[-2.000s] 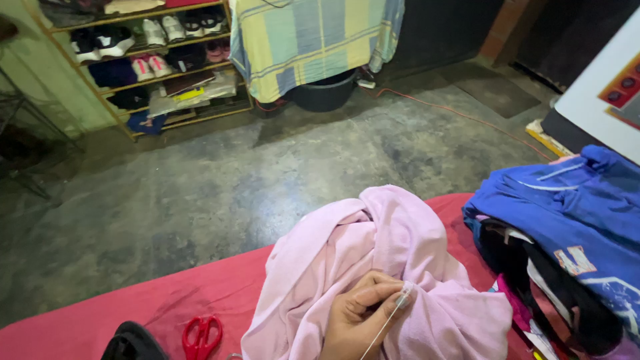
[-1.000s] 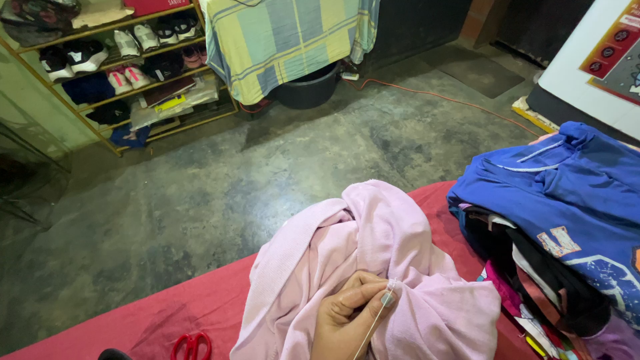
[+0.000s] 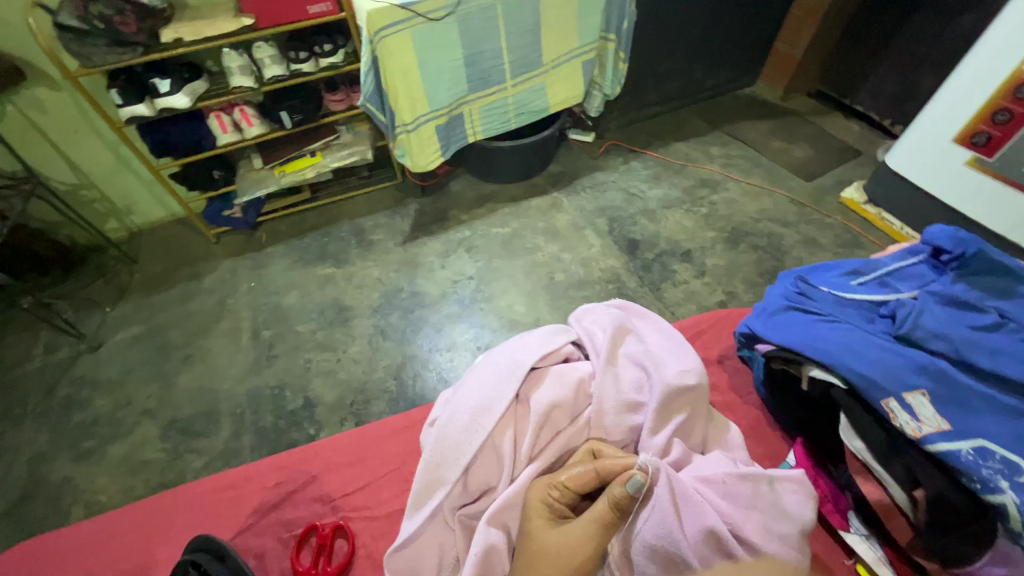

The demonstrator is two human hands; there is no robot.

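Note:
Pink cloth lies bunched on the red cover at the bottom middle. My left hand pinches a gathered edge of it between thumb and index finger. A thin pale thread runs down from the pinched spot, past the thumb. At the bottom edge, right of the left hand, a blurred sliver of skin shows, likely my right hand; its fingers and anything in them are hidden. Red-handled scissors lie to the left of the cloth, their lower part out of view. Beside them is a black object, cut off by the frame.
A pile of clothes with a blue garment on top is at the right on the red cover. Beyond lie the concrete floor, a shoe rack, a black tub under a checked cloth, and an orange cord.
Blurred skin now shows at the bottom edge, right of my left hand, where neither earlier frame shows any. My left hand keeps its pinch on the pink cloth.

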